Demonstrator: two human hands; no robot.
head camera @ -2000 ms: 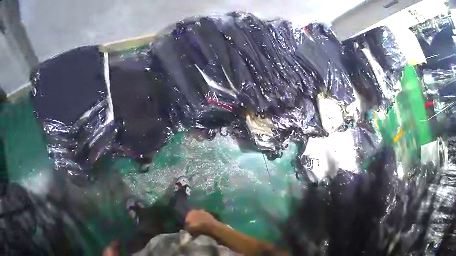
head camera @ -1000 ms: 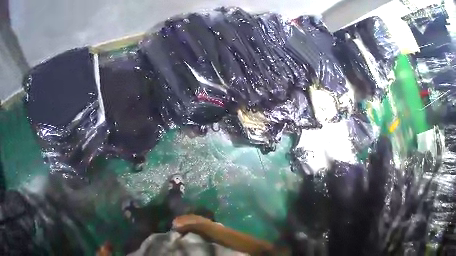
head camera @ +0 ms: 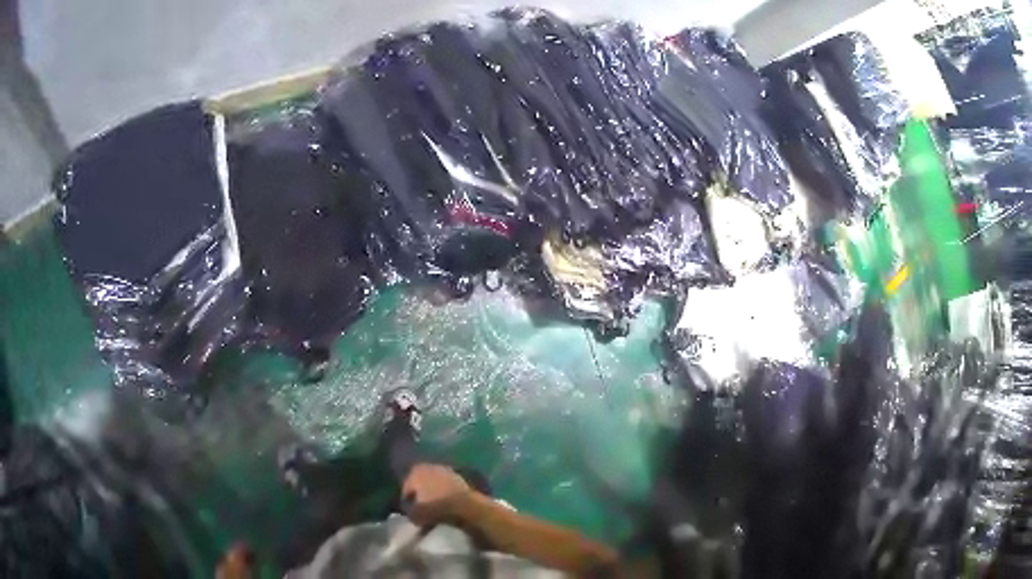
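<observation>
My right hand [head camera: 436, 495] is low in the centre, in front of my patterned clothing; its fingers look curled, but blur hides whether it holds anything. My left hand [head camera: 235, 560] is a small blurred patch at the bottom edge, mostly cut off. Neither hand touches the bagged garments. An overlapping row of dark bagged garments [head camera: 543, 124] lies along the wall, with a red detail at its lower edge. A squarish dark garment stack [head camera: 142, 187] is at its left, with a pale strip down one side.
A white item [head camera: 736, 328] and cream bagged items [head camera: 577, 271] lie below the row. The shiny green floor [head camera: 509, 396] shows around my dark shoes. Blurred dark shapes fill the lower left and lower right. More bagged items [head camera: 985, 79] are at the far right.
The view has shifted slightly, so the garments sit a little higher and further left than two seconds ago. My right hand moved slightly within the frame. The garments keep the same arrangement.
</observation>
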